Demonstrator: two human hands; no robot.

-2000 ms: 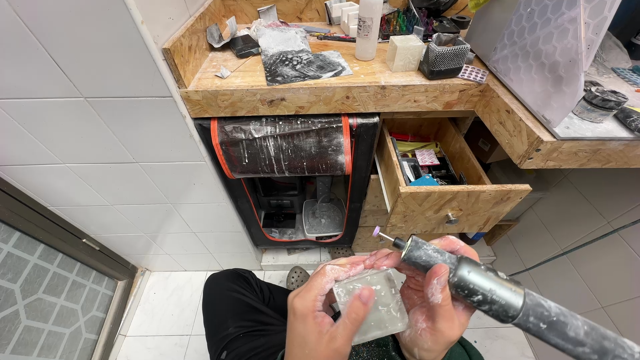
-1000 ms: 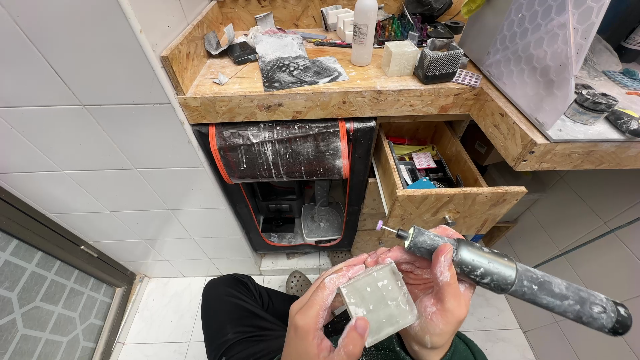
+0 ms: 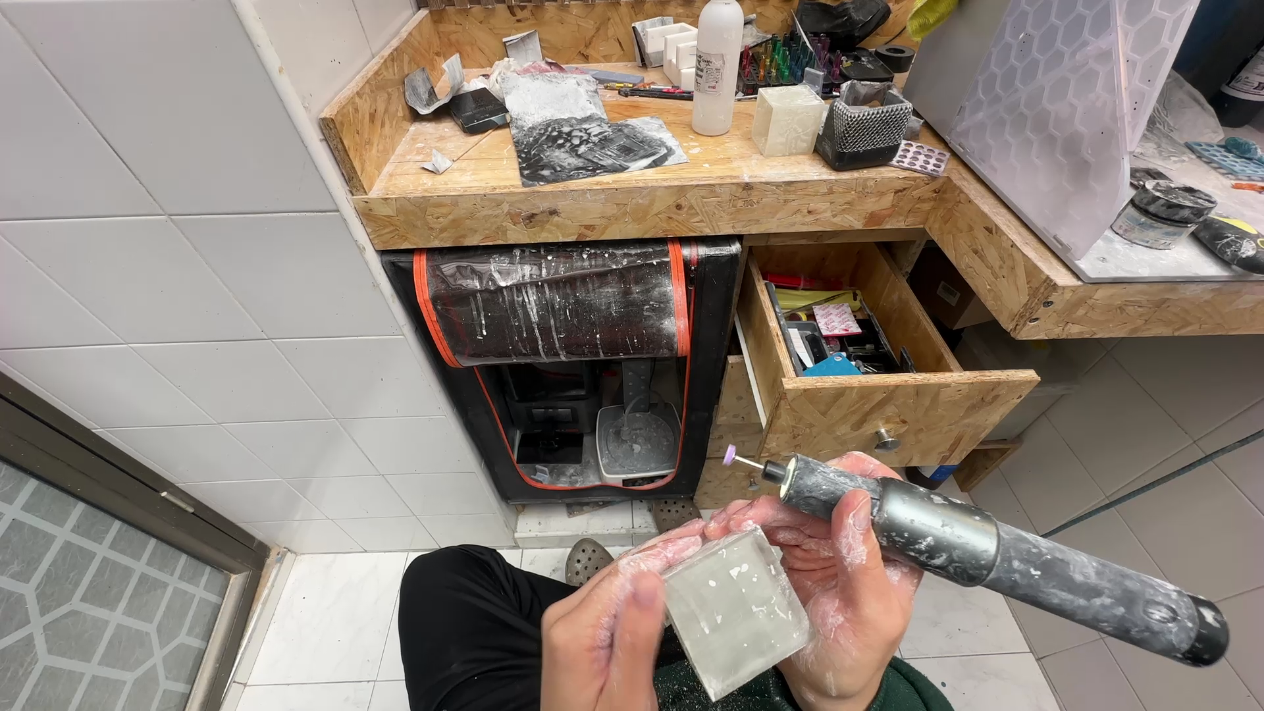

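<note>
Between both hands, low in the middle of the head view, is a pale grey square block (image 3: 736,612) with white chips and dust on its face. My left hand (image 3: 622,622) grips its left edge, thumb on the near side. My right hand (image 3: 839,592) supports the block's right side and also holds a dusty cordless rotary tool (image 3: 938,533) between thumb and fingers. A small purple grinding bit (image 3: 730,455) sits at the tool's tip, pointing left, above the block and apart from it. White powder coats both hands.
An open wooden drawer (image 3: 889,410) holding small items juts out beyond the tool. Behind stands a chipboard bench (image 3: 632,212) with a plastic bottle (image 3: 717,69), a pale block (image 3: 788,120) and a mesh holder (image 3: 863,126). A black cabinet with a rolled-up flap (image 3: 563,306) is below.
The block has turned in my hands, and my left thumb has moved off its face to the edge. The rotary tool has stayed in my right hand.
</note>
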